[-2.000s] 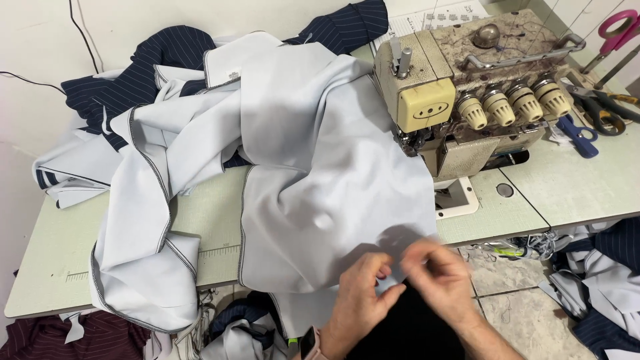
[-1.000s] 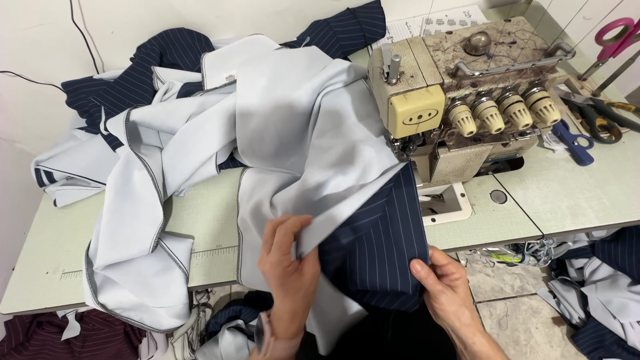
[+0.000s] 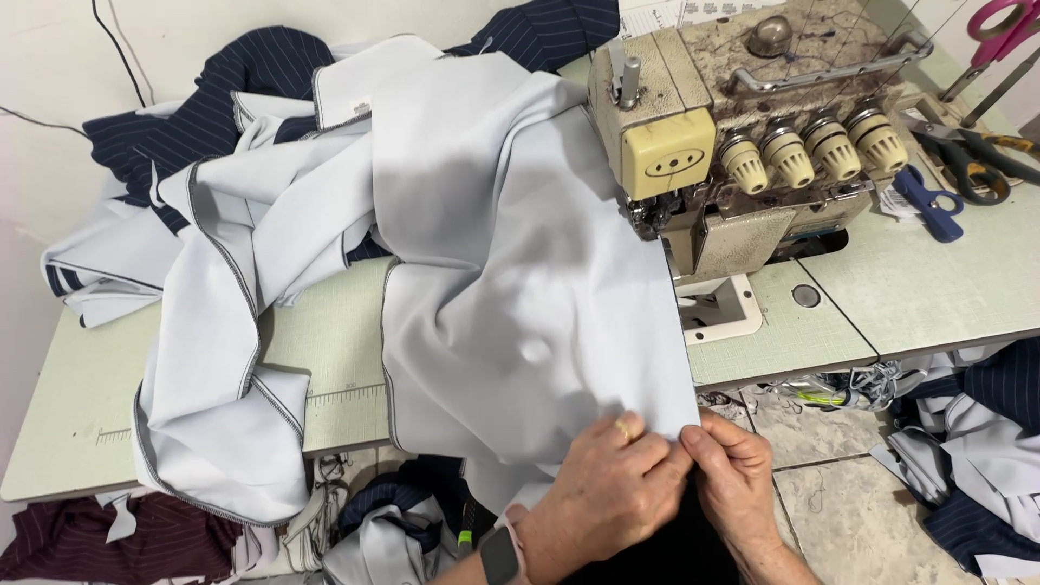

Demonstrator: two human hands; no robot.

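A light grey fabric panel (image 3: 528, 325) lies over the table's front edge, its right edge running up to the presser foot area of an overlock sewing machine (image 3: 650, 114). My left hand (image 3: 621, 479), with a ring and a smartwatch on the wrist, grips the panel near its lower right corner. Beside it, my right hand (image 3: 731, 471) pinches that corner between thumb and forefinger. The two hands are almost touching. Further left, more grey pieces with dark overlocked edges (image 3: 219, 341) lie heaped with navy pinstriped fabric (image 3: 268, 73).
Blue thread snips (image 3: 930, 203), black-handled scissors (image 3: 967, 166) and pink-handled scissors (image 3: 999, 32) are right of the machine. Fabric heaps lie below the table: maroon striped cloth (image 3: 122, 540) at left, navy and grey pieces (image 3: 987, 447) at right. The table (image 3: 349, 418) bears a printed ruler.
A second ago the panel's corner was folded back, showing navy pinstripe beneath, with my hands apart. Now the grey lies over it, and my hands have come together at the corner.
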